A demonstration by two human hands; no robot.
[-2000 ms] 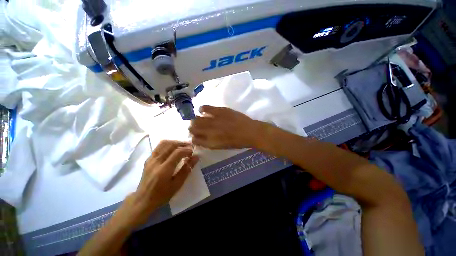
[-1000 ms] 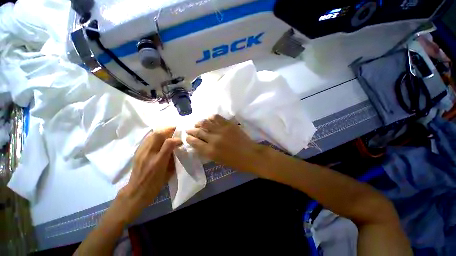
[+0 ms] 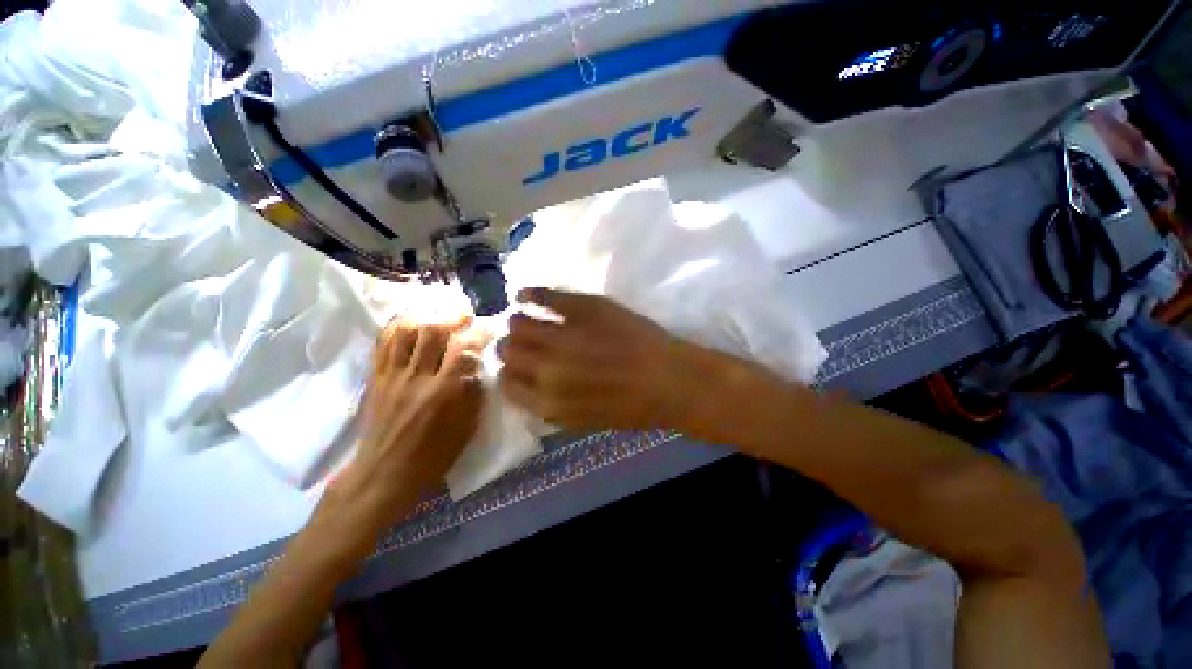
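Note:
A narrow white fabric strip (image 3: 493,444) hangs from between my hands toward the table's front edge. My left hand (image 3: 425,392) lies on the white cloth just below the needle area, fingers pointing to the machine. My right hand (image 3: 575,359) has bent fingers gripping the white fabric just right of it. A dark grey stubby cylinder (image 3: 482,281) sits just above my fingers. The large white fabric panel (image 3: 654,255) lies crumpled right of the needle. The needle and the fabric edge are hidden by glare and hands.
The white JACK sewing machine head (image 3: 614,98) spans the top. A pile of white pieces (image 3: 183,301) lies left. Black-handled scissors (image 3: 1075,255) rest on grey-blue folded cloth (image 3: 1000,229) at right. A printed ruler (image 3: 902,333) runs along the front edge. A blue-rimmed container (image 3: 813,575) is below.
Both hands have moved slightly toward the needle since one second ago. The left hand has flattened onto the cloth, and the strip's lower end has drawn up toward the machine.

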